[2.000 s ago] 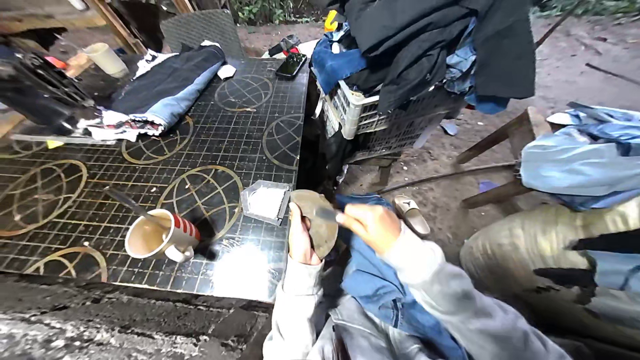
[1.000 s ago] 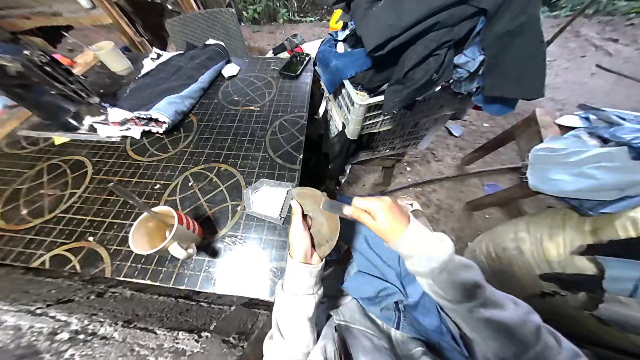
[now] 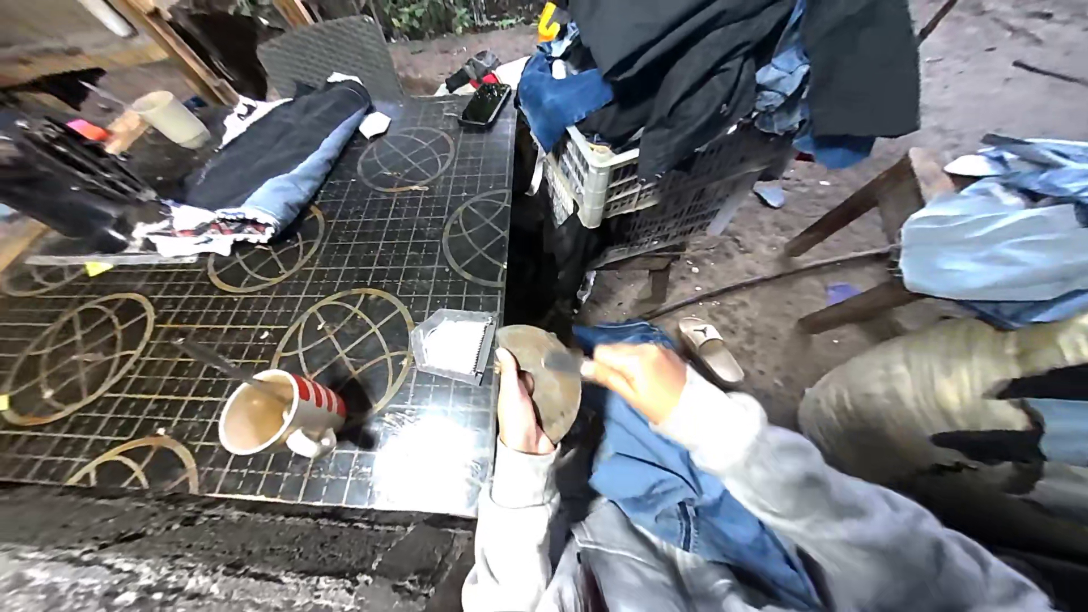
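Note:
My left hand (image 3: 518, 410) holds a flat, round, greyish-brown disc (image 3: 546, 382) by its left edge, near the table's edge. My right hand (image 3: 637, 374) grips a small flat tool (image 3: 564, 363), blurred, whose grey end lies over the face of the disc; its exact kind cannot be told. Blue denim cloth (image 3: 663, 476) lies across my lap under both hands. Just left of the disc, a clear plastic case with white contents (image 3: 455, 344) sits on the table. Further left is a white mug with red marks (image 3: 280, 414), with a long utensil (image 3: 217, 367) leaning in it.
The dark patterned table (image 3: 408, 255) bears folded jeans (image 3: 280, 170), a phone (image 3: 484, 105) and a beige cup (image 3: 170, 119). Beyond its right edge a plastic crate (image 3: 608, 183) holds dark clothes. A wooden stool (image 3: 875, 204), denim (image 3: 1003, 246) and a sandal (image 3: 711, 348) are to the right.
My right hand and the flat tool have shifted over the disc, from its upper part two seconds ago, to its right edge, and now back over its face. My left hand keeps its hold.

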